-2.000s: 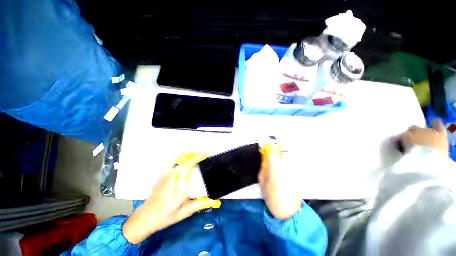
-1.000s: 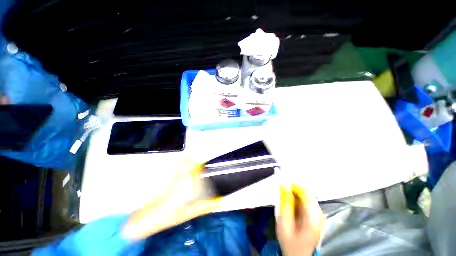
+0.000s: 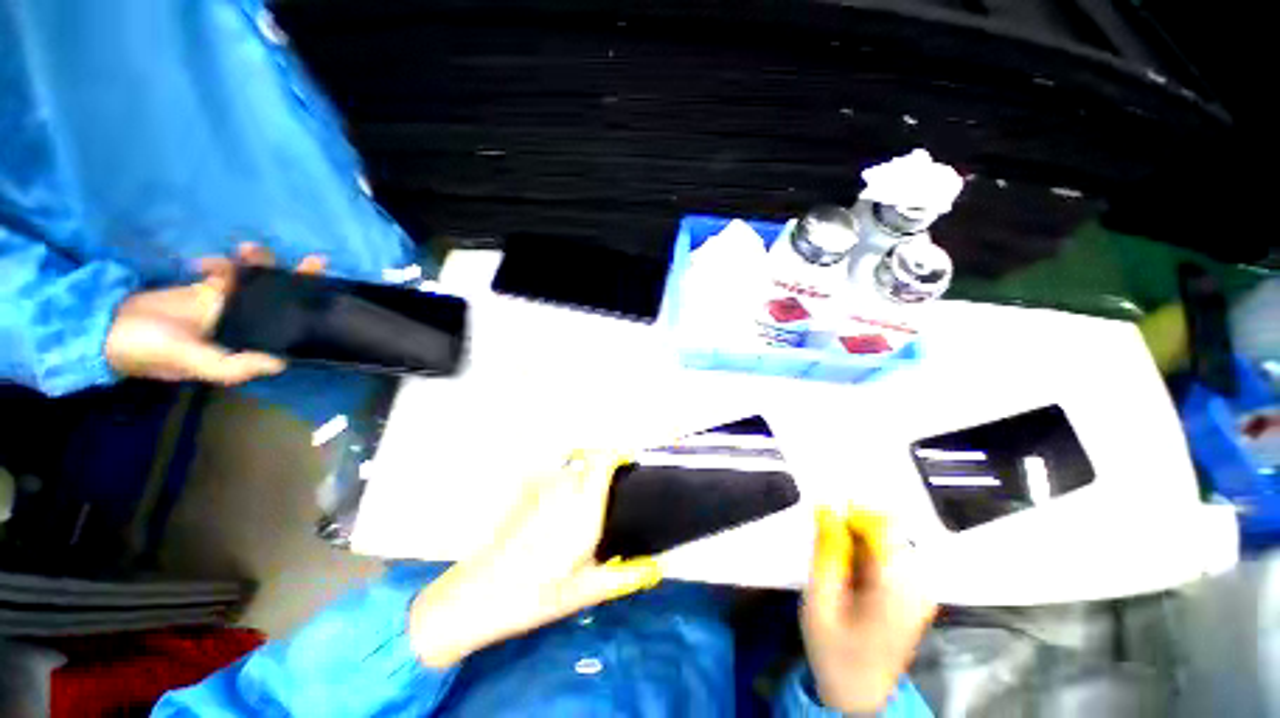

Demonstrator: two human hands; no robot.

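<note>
My left hand (image 3: 527, 561), with yellow finger cots, holds a glossy black phone screen (image 3: 698, 508) by its left end, over the near edge of the white table (image 3: 463, 477). White light streaks cross its upper part. My right hand (image 3: 859, 596) is to the right of the screen, apart from it, with yellow-tipped fingers bunched together. Glare hides whether a wipe is between its fingers. Another black screen (image 3: 1004, 467) lies on the table at right.
A coworker's hand (image 3: 176, 334) at left holds a black screen (image 3: 344, 323) over the table's left edge. A blue tray (image 3: 800, 365) holds white bottles (image 3: 842, 309) at the far side. A dark screen (image 3: 583, 274) lies left of it. A red object (image 3: 141, 673) is at lower left.
The screen beside the tray's left is gone from the table, and the coworker holds one at left. A screen now lies at right. My right hand has left the held screen since the oldest frame.
</note>
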